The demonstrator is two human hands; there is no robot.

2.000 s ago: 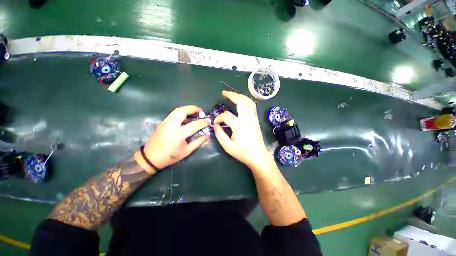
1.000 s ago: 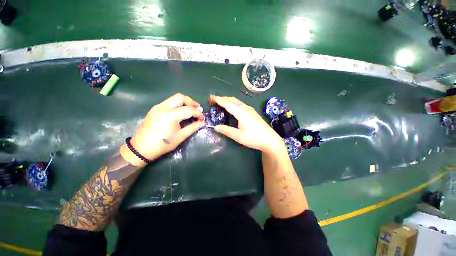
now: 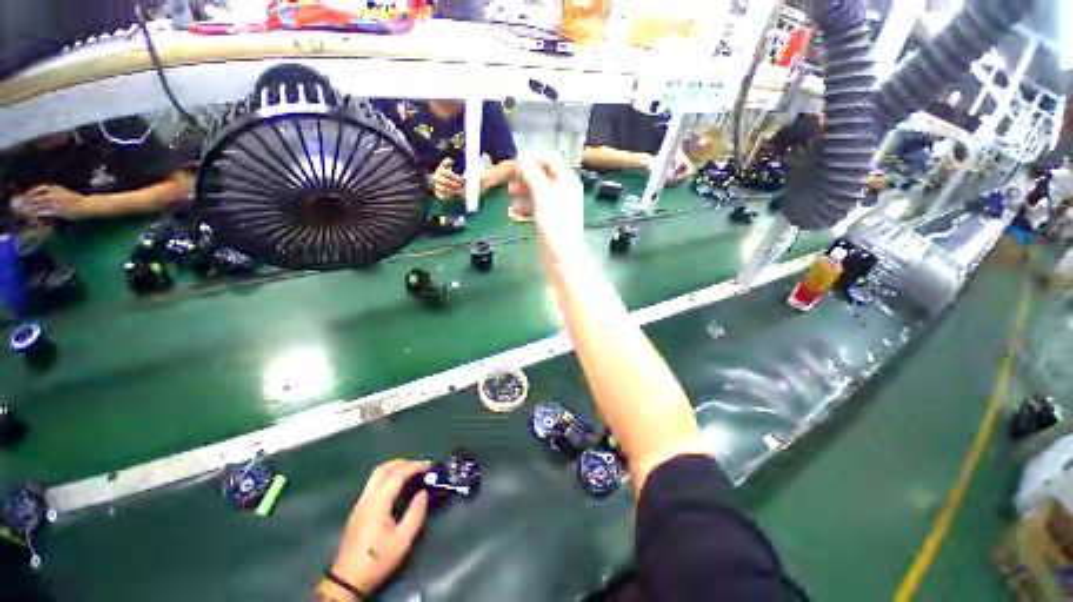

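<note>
My left hand [image 3: 379, 524] holds a dark unit [image 3: 457, 475] with a round circuit board and a pale wire, low on the near bench. My right hand [image 3: 548, 192] is stretched far forward across the green strip; it is small and blurred, and whether it holds something is unclear. A pale yellow ring [image 3: 504, 389] with small dark bits lies beyond the unit. A joined unit [image 3: 565, 432] with blue discs lies right of it, partly beside my right forearm. A blue disc [image 3: 248, 483] with a green bar [image 3: 272, 495] lies at left.
A black caged fan [image 3: 315, 176] stands at far left. Black units [image 3: 428, 285] lie on the green strip [image 3: 353, 318] beyond the pale rail [image 3: 353, 414]. Other people's hands [image 3: 447, 179] are across it. A ribbed duct [image 3: 838, 118] hangs at right. A red-yellow object [image 3: 817, 280] lies on the bench.
The view has tilted up, showing the fan, duct and other people. My right hand has left the dark unit and reached far forward. My left hand stays on the unit.
</note>
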